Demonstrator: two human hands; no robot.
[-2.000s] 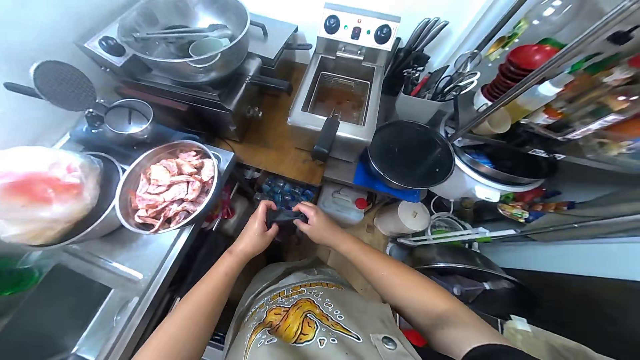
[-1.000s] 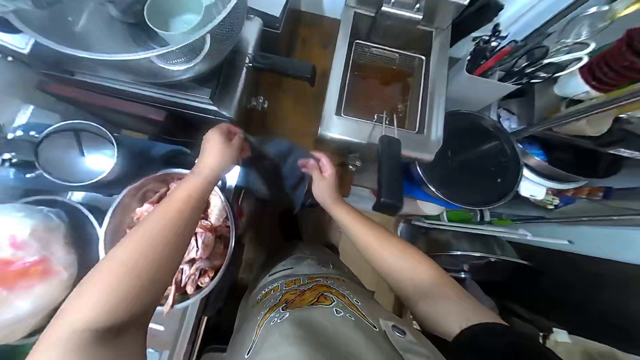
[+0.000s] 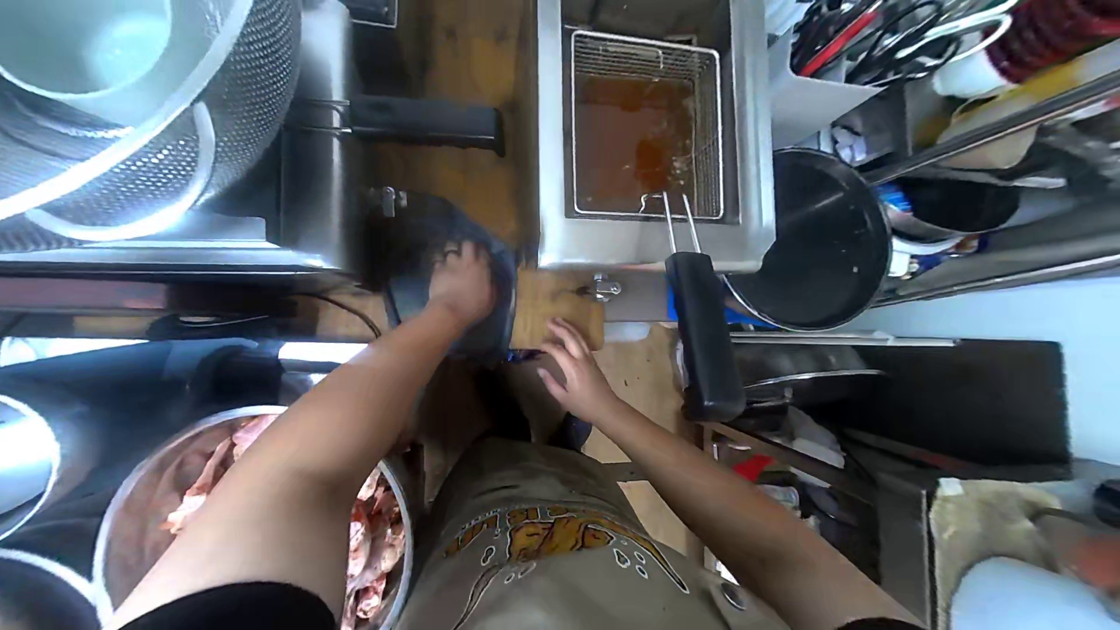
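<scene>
My left hand [image 3: 462,282] is on or in a dark bluish plastic bag [image 3: 411,254] lying on the wooden counter [image 3: 477,61]; its fingers are blurred and partly hidden, so its hold is unclear. My right hand [image 3: 570,372] is spread with nothing in it, beside a light wooden piece [image 3: 556,319] at the counter's front edge. Behind it stands a stainless steel deep fryer [image 3: 647,245] with a wire basket [image 3: 719,131] in brown oil; the basket's black handle [image 3: 707,337] points towards me. A steel bowl [image 3: 114,525] of raw meat pieces [image 3: 372,542] sits below my left forearm.
At upper left, a large mesh strainer [image 3: 254,105] and a pale bowl [image 3: 87,44] stand near a black handle [image 3: 429,121]. A black pan [image 3: 809,241] lies right of the fryer. Utensils in a white holder [image 3: 809,105] and a metal rack rail [image 3: 997,114] are at upper right.
My hands were close together on a dark item two seconds ago; they are now apart, with the dark bag lying on the counter under my left hand. The view has moved closer to the fryer.
</scene>
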